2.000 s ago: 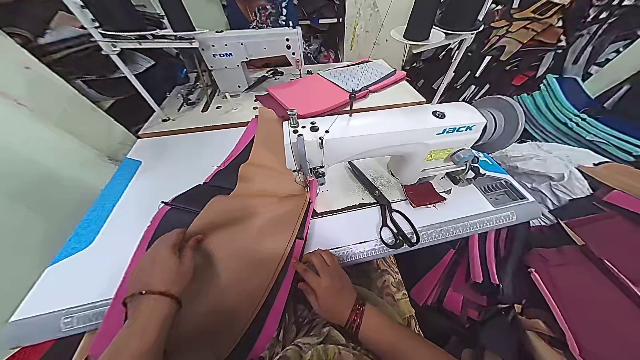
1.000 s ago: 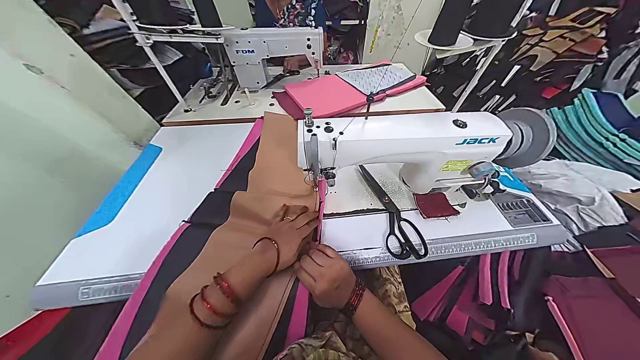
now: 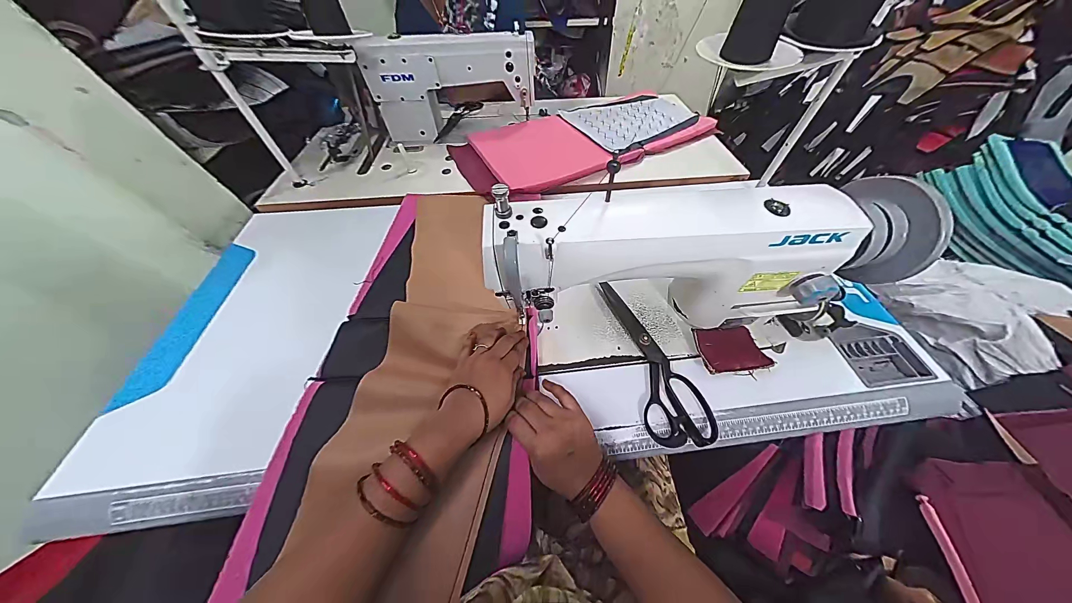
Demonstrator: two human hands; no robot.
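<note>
A white Jack sewing machine [image 3: 670,234] stands over a layered fabric piece with a tan panel [image 3: 368,402], black bands [image 3: 347,352] and pink edges [image 3: 285,452]. My left hand [image 3: 490,373] presses on the tan panel just before the presser foot [image 3: 526,314], which sits at the piece's right edge. My right hand [image 3: 557,431] has its fingers curled on that same pink and black edge, close beside my left hand; its fingertips are partly hidden, and it appears to pinch the edge. Black-handled fabric scissors [image 3: 653,360] lie right of the needle area, near a small maroon fabric scrap [image 3: 733,350].
Behind stands a second white sewing machine [image 3: 444,71] with pink padded pieces [image 3: 536,155] beside it. A blue strip [image 3: 188,322] runs along the table's left side. Maroon and pink pieces [image 3: 997,511] lie at lower right, teal pieces [image 3: 988,209] at far right. Thread cones [image 3: 754,29] stand behind.
My left hand has moved from the lower left of the tan panel up close to the presser foot. The fabric has shifted forward under the machine, and the tan panel now shows a fold there.
</note>
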